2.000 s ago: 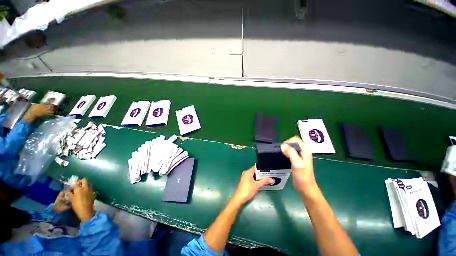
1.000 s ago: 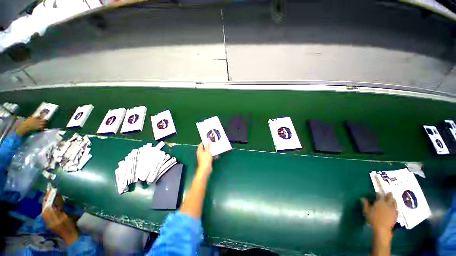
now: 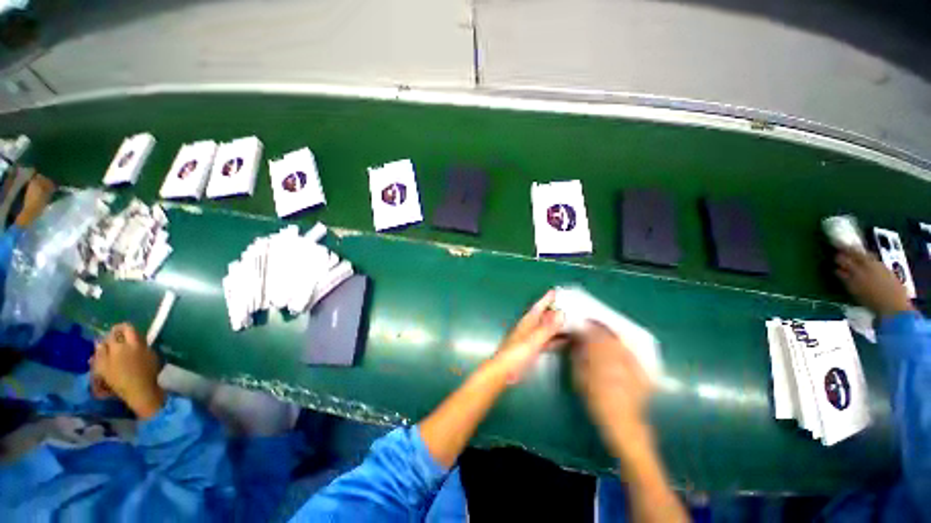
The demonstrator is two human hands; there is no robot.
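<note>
A white outer sleeve (image 3: 638,342) is between my hands above the front of the green worktop; it is blurred and its print cannot be made out. My left hand (image 3: 539,332) holds its left end. My right hand (image 3: 610,380) is over its near side, blurred, and seems to press on or grip it; the fingers are not clear. The sleeve stack (image 3: 839,390) lies fanned at the right. A sleeved box (image 3: 560,218) lies on the far strip, with a dark inner box (image 3: 649,227) to its right.
More sleeved boxes (image 3: 395,194) and dark boxes (image 3: 461,200) line the far strip. White narrow strips (image 3: 281,274) and a dark box (image 3: 337,322) lie at left, beyond them a clear plastic bag (image 3: 49,255). Neighbours' hands (image 3: 131,370) work at left and another (image 3: 870,278) at right.
My left hand has left the sleeved box on the far strip and come back to the middle. My right hand has moved left from the stack, and a sleeve is now between my hands.
</note>
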